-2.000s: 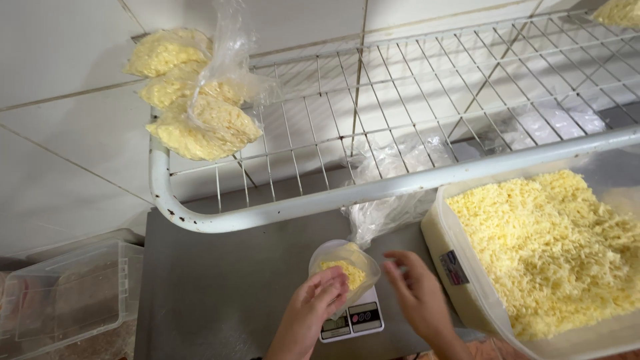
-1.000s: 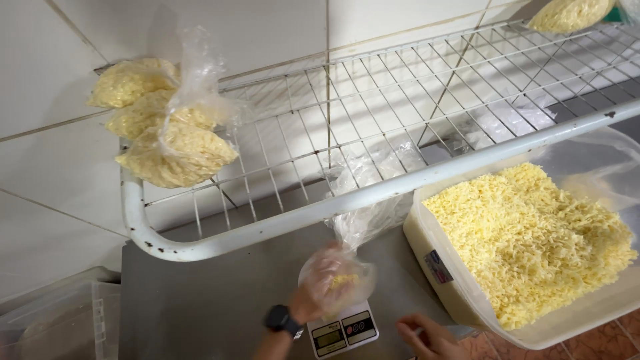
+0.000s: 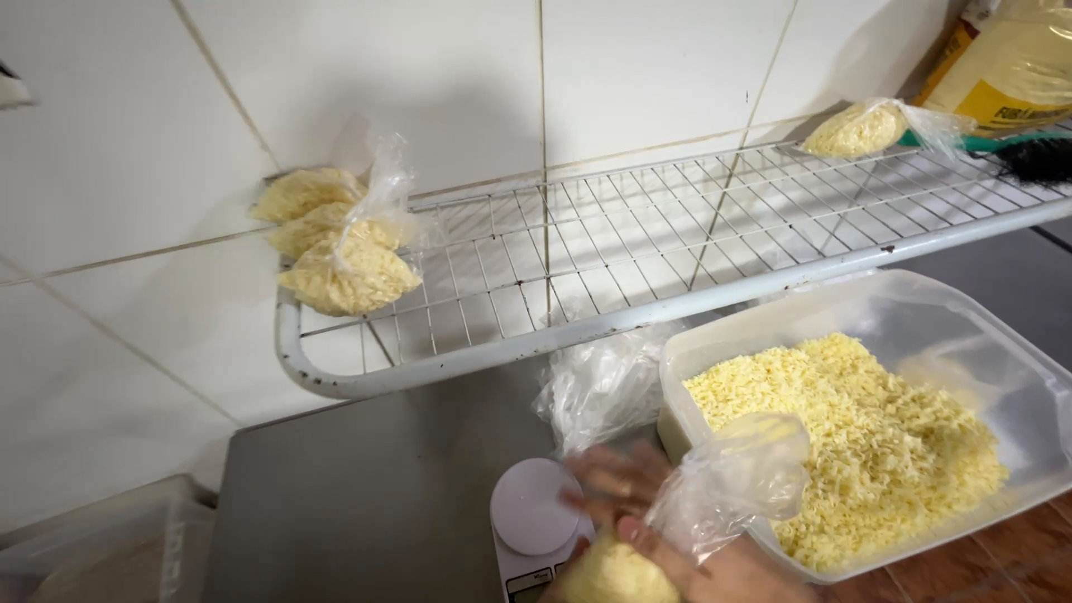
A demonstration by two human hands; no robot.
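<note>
At the bottom centre, my right hand [image 3: 695, 569] holds a clear plastic bag of grated cheese [image 3: 624, 578], its loose top [image 3: 737, 473] spread over the hand and in front of the tub. My left hand [image 3: 578, 548] is mostly hidden at the bag's left side; blur and overlap obscure its grip. Just left of the hands, a white kitchen scale [image 3: 536, 507] shows its bare round plate. To the right stands a large translucent plastic tub [image 3: 963, 310] with loose grated cheese [image 3: 846, 435]. A heap of clear plastic bags [image 3: 603, 385] lies behind the hands.
A white wire shelf [image 3: 519, 339] crosses above the grey table [image 3: 352, 494]. Several filled bags [image 3: 352, 276] sit at its left end. Another filled bag [image 3: 858, 130], a green-handled brush [image 3: 1034, 159] and a large yellow-labelled bag [image 3: 1009, 75] are at right. A clear bin [image 3: 167, 536] stands lower left.
The bag of cheese has come off the scale and is now at my hands beside it. My right hand, earlier apart from the bag, now holds it. The view has shifted.
</note>
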